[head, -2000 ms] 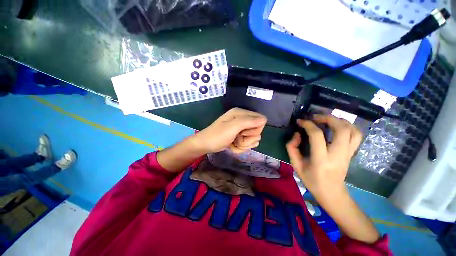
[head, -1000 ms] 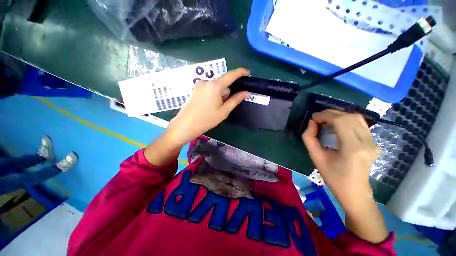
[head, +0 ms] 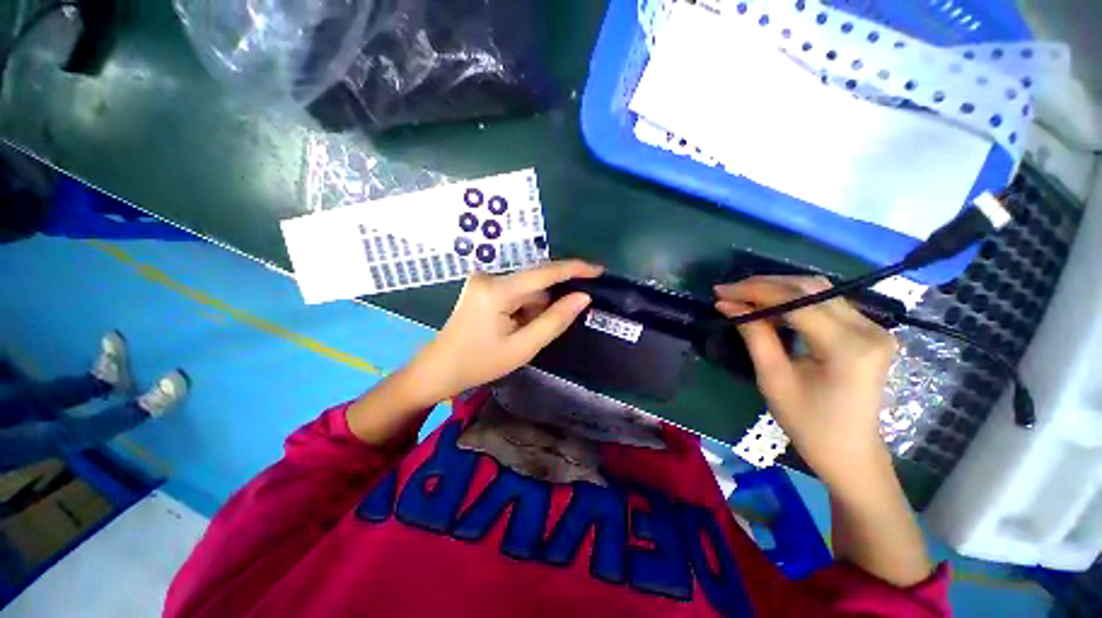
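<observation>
A black electronic unit (head: pixel 622 356) with a small white label lies in front of me near the bench edge. My left hand (head: pixel 508 324) grips its left end between thumb and fingers. My right hand (head: pixel 822 362) is at its right end, fingers bent by the cable root; the fingertips are partly hidden, so I cannot tell what they hold. A black cable (head: pixel 846 284) with a metal-tipped connector runs from this unit over my right hand. A second black unit (head: pixel 767 263) lies behind my right hand, mostly covered.
A white pad sheet (head: pixel 417 232) with black rings lies at left beside clear film. A clear bag (head: pixel 423 60) with dark contents is at the far left. A blue basket (head: pixel 786 215) holds white sheets. A black dot sheet (head: pixel 1027 242) and white foam tray (head: pixel 1039 447) are at right.
My left hand went from a closed fist to gripping the unit's left end. The unit has shifted towards me. My right hand moved from the second unit to this unit's cable end.
</observation>
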